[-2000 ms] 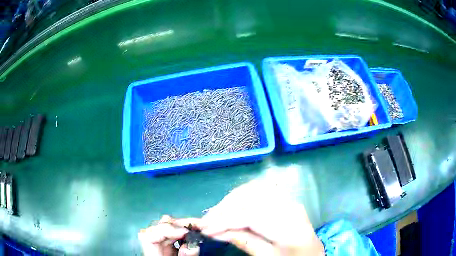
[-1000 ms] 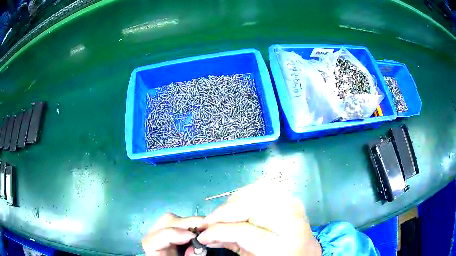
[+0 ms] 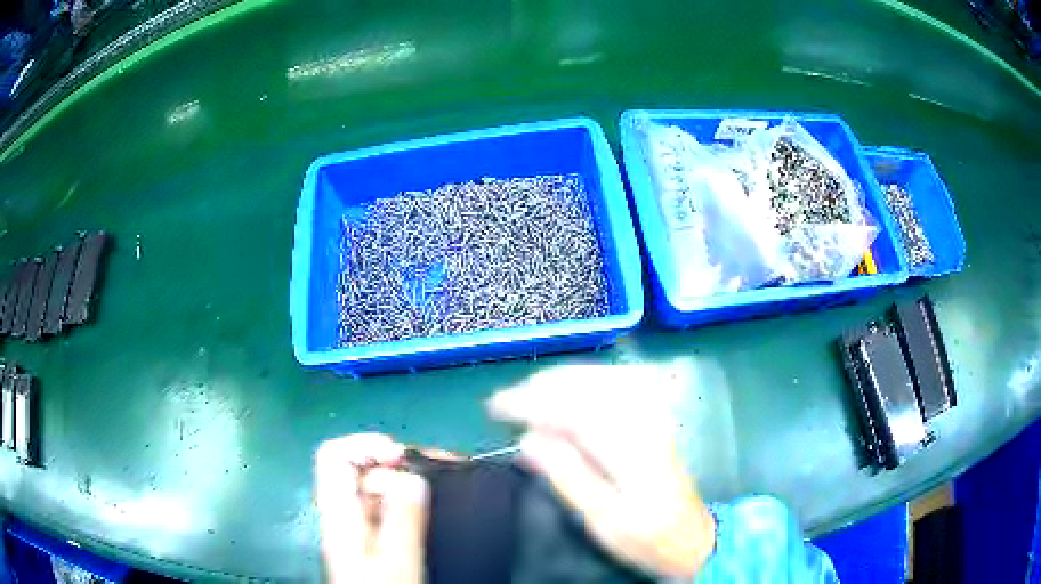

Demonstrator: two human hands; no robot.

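Note:
My left hand (image 3: pixel 371 508) is at the lower centre, its fingers shut on the near-left end of a black housing (image 3: pixel 470 513). The housing is blurred and cut off by the lower edge. My right hand (image 3: pixel 611 462) is blurred, just right of and above the housing. A thin silver rod or tweezers (image 3: pixel 497 453) shows between the housing's upper end and my right fingers; whether the hand grips it or it lies on the bench cannot be told.
The large blue bin (image 3: pixel 470 342) of metal pins stands ahead. Right of it are a medium blue bin (image 3: pixel 788 299) with a clear bag (image 3: pixel 713 228) and a small blue bin (image 3: pixel 942 217). Black housings lie at right (image 3: pixel 885 388) and left (image 3: pixel 51 285) on the green bench (image 3: pixel 206 456).
My hands have separated from their close grip around the small dark end. The housing's dark flat body now shows between them. My right hand has moved up.

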